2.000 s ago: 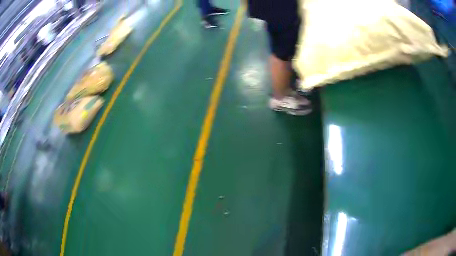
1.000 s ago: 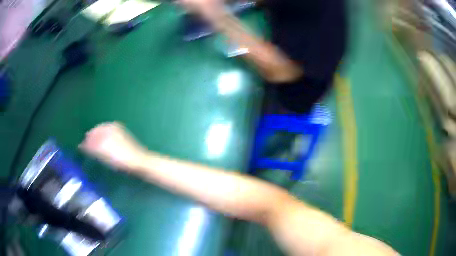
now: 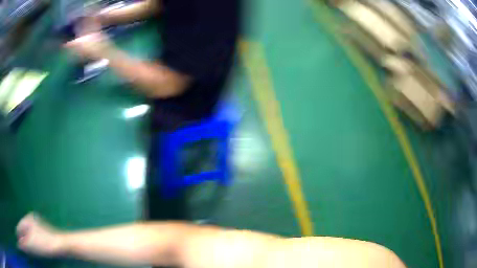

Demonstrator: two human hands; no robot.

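My right hand [image 3: 37,235] is at the lower left, over the green tabletop [image 3: 78,157]. It is small and blurred, with the fingers looking curled. I cannot tell if it holds anything. My bare right forearm runs from it along the bottom edge to the right. My left hand is not in view. A blurred blue edge shows at the bottom left corner below my right hand; I cannot tell what it belongs to.
A person in black [image 3: 201,47] is at the table's far side edge, hands [image 3: 91,42] near a dark blurred part. A blue stool [image 3: 201,154] stands behind them. Brown cartons or bags [image 3: 413,89] lie beyond a yellow floor line [image 3: 277,136]. A pale sheet [image 3: 21,89] lies far left.
The view has swung right, so the person, stool and my right arm appear further left. The white and blue box from one second ago is mostly or wholly out of view.
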